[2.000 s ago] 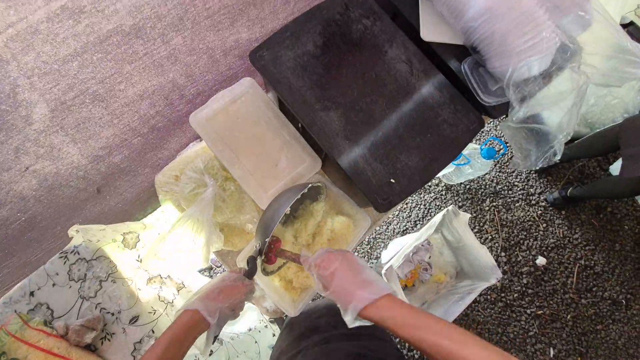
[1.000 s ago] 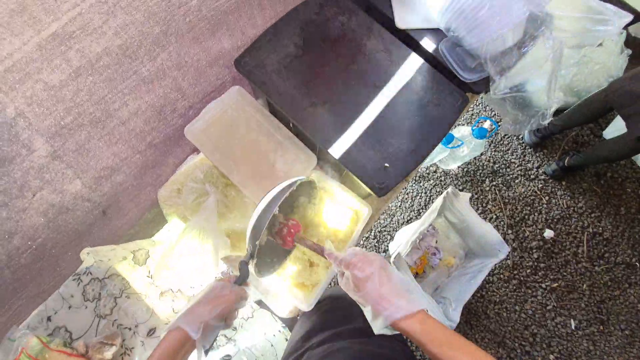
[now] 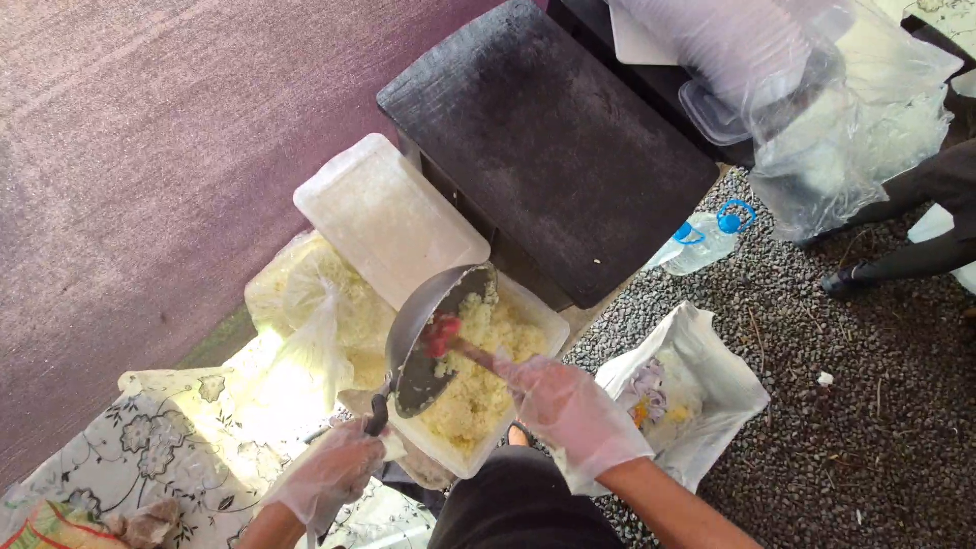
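Note:
My left hand (image 3: pixel 339 467), in a clear plastic glove, grips the black handle of a dark frying pan (image 3: pixel 418 335). The pan is tipped on its side over a white plastic tub (image 3: pixel 559 329) of pale yellow, rice-like food (image 3: pixel 476 393). My right hand (image 3: pixel 568 404), gloved too, holds a wooden-handled utensil (image 3: pixel 474 354) whose red head (image 3: pixel 440 335) is inside the pan. Some of the food clings to the pan's inner side and rim. A whitish plastic lid (image 3: pixel 393 213) lies just behind the tub.
A black-topped box (image 3: pixel 549 145) stands behind the tub. At left are a plastic bag of pale food (image 3: pixel 328 293) and a floral cloth (image 3: pixel 137 442). A white waste bag (image 3: pixel 720 381) and large bottles (image 3: pixel 705 244) rest on gravel. Another person's legs (image 3: pixel 900 263) show at right.
The red utensil head has moved inside the pan. The pan was more upright-edged and shiny a second ago; its dark inside now shows more, with food along it.

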